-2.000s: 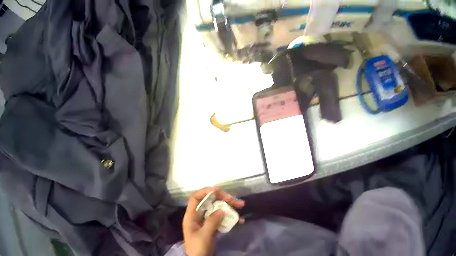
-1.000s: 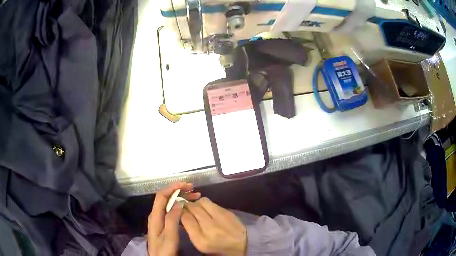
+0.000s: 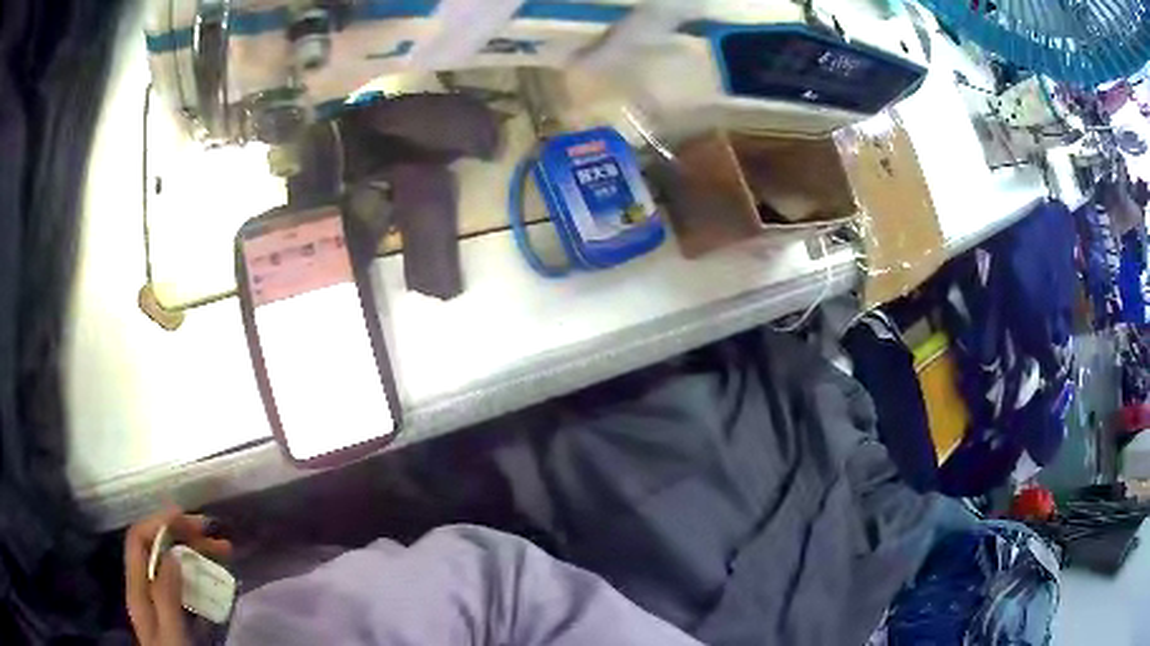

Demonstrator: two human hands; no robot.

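Observation:
My left hand (image 3: 149,583) is at the lower left, partly cut off by the bottom edge. It holds a small white earbud case (image 3: 204,584) with its lid flipped open. Whether earbuds sit inside is too blurred to tell. My right hand is not in view; a light greyish-purple stretch of clothing (image 3: 441,591) fills the bottom beside the case. A black-cased smartphone (image 3: 325,366) lies on the white table (image 3: 486,331) at its front edge, its screen lit pink and white.
Dark fabric pieces (image 3: 429,227) lie behind the phone. A blue plastic container (image 3: 599,199), open cardboard box (image 3: 788,183) and taped brown cardboard (image 3: 898,202) are to the right. The sewing machine (image 3: 416,48) spans the back. Dark grey fabric (image 3: 744,467) hangs in front. A blue fan (image 3: 1072,32) is upper right.
The view has swung right, so the table things appear further left. My right hand, at the case one second ago, has left the view. My left hand still holds the case.

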